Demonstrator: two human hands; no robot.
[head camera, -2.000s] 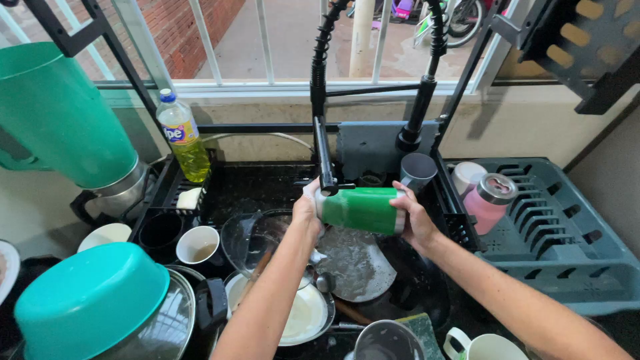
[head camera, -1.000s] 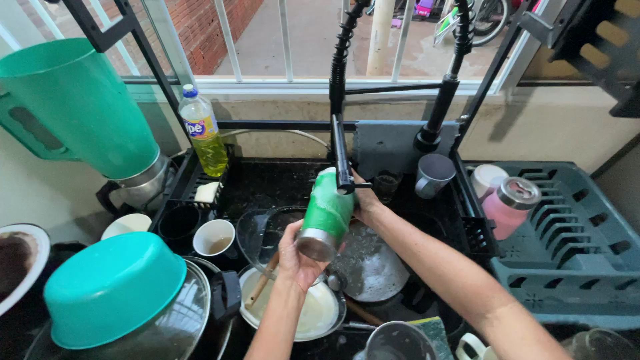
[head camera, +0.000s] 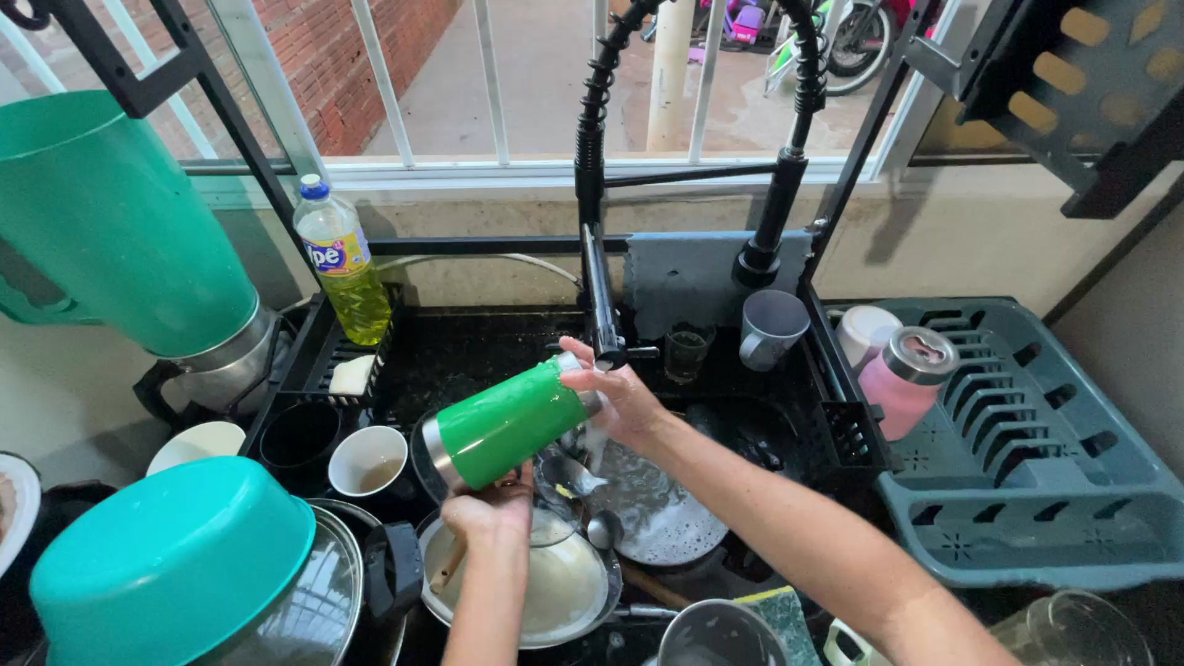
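A green metal tumbler (head camera: 509, 421) is held tilted in both hands, its steel base at the lower left and its rim under the spout of the black spring faucet (head camera: 603, 314). My left hand (head camera: 495, 509) supports it from beneath, near the base. Around the rim end curl the fingers of my right hand (head camera: 615, 393), right at the spout. Water runs down below that hand into a soapy round pan (head camera: 671, 518) in the sink. Spoons (head camera: 603, 530) and a bowl with whitish liquid (head camera: 564, 587) lie below the tumbler.
Left are a teal basin (head camera: 171, 564) on a glass lid, a white cup (head camera: 367, 461), a dish soap bottle (head camera: 342, 268) and a green blender jar (head camera: 120, 222). On the right, a grey dish rack (head camera: 1036, 555) stands by a pink bottle (head camera: 906, 388). A sponge (head camera: 782, 624) lies near the front.
The tumbler has turned between my hands; a second ago its base pointed down toward me, and now it points to the lower left. Its white foam has mostly gone.
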